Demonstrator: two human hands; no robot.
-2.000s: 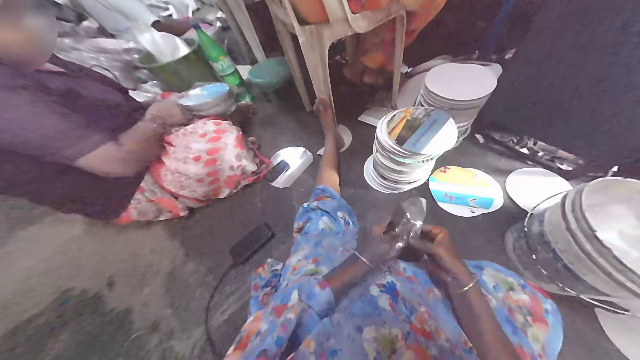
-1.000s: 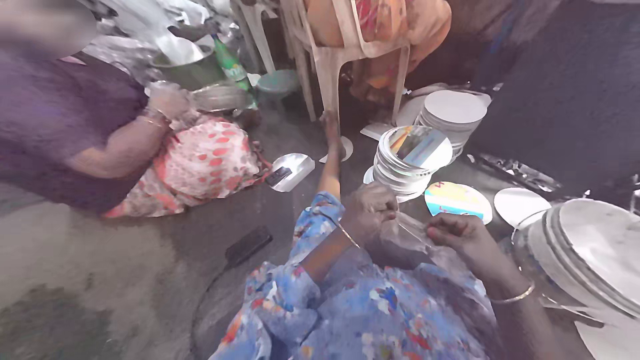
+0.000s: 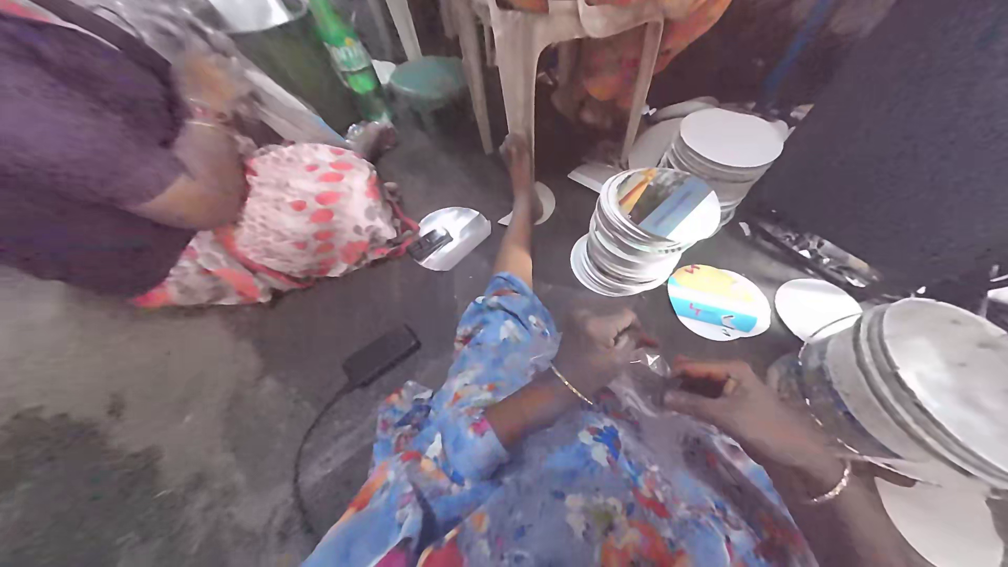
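Note:
My left hand and my right hand are above my lap, close together with a small gap. Between them is a thin clear plastic film, pinched at its edges by the fingers of both hands. It hangs down over my blue floral garment, and its outline is hard to make out. Just beyond my hands stands a stack of round discs, the top one shiny and printed. A yellow and blue printed disc and a plain white disc lie on the floor beside it.
At right stands a bucket topped with discs; another disc stack is behind. A plastic chair is ahead. A black cabled device lies left of my leg. At left sits a person near a green bottle.
My hands have come closer together than one second ago, still with the clear film between them. The person at left has moved an arm down. The view has shifted.

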